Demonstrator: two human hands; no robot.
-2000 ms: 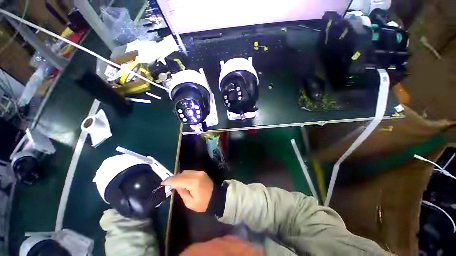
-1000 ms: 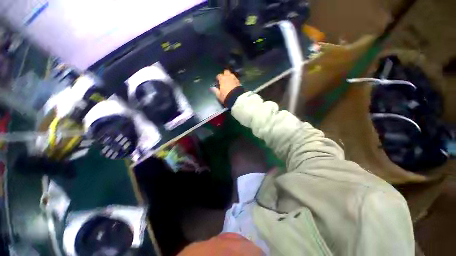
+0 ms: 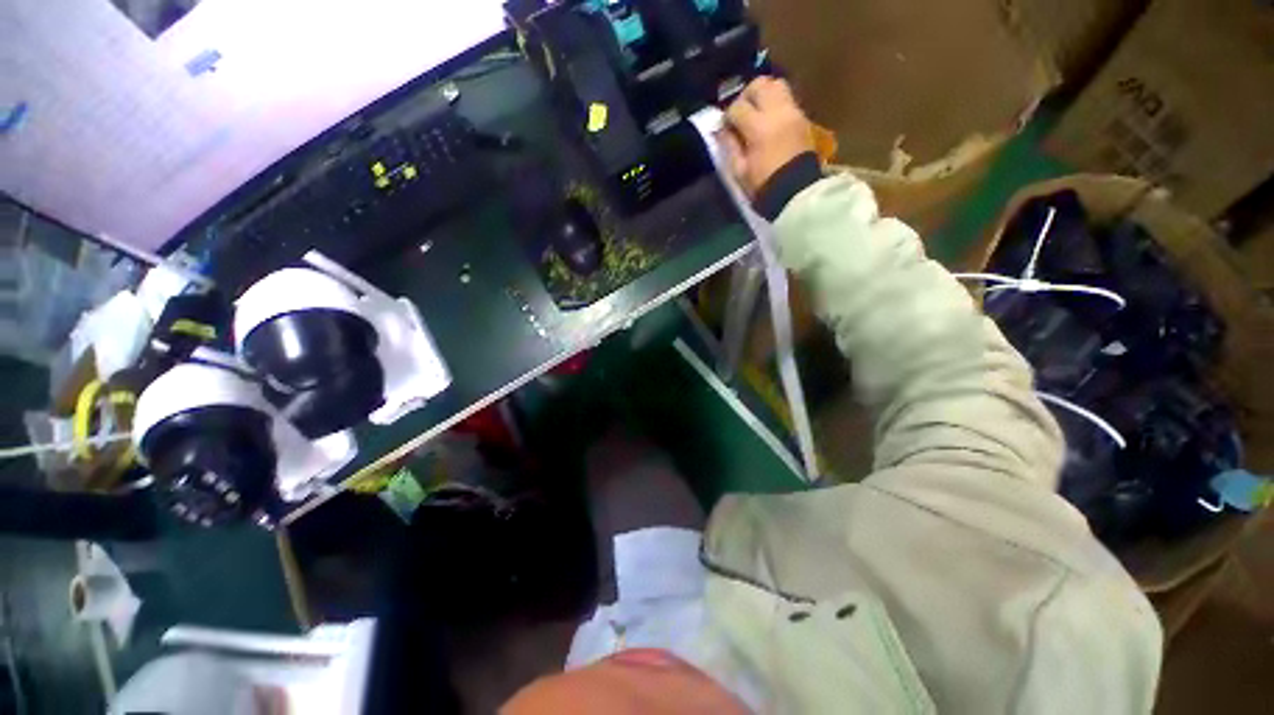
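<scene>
My right hand [image 3: 771,137] is at the front of the black and teal label printer [image 3: 657,84], its fingers closed at the top of the white label strip [image 3: 782,328]. The strip hangs down over the bench edge. Two white-capped dome cameras stand side by side at the left, one with its black ball [image 3: 328,366] turned down and one showing its ring of LEDs [image 3: 210,468]. Another white unit [image 3: 301,671] is cut off at the lower left edge. My left hand is not visible.
A dark mouse [image 3: 576,238] lies on a speckled patch beside the keyboard [image 3: 342,182], below the large monitor [image 3: 308,70]. A tape roll [image 3: 105,594] is at the left. An open carton [image 3: 999,224] with black bags stands at the right.
My right hand has left the camera at the lower left, passed the mouse area and reached the strip at the printer. The view has turned and shifted to the right.
</scene>
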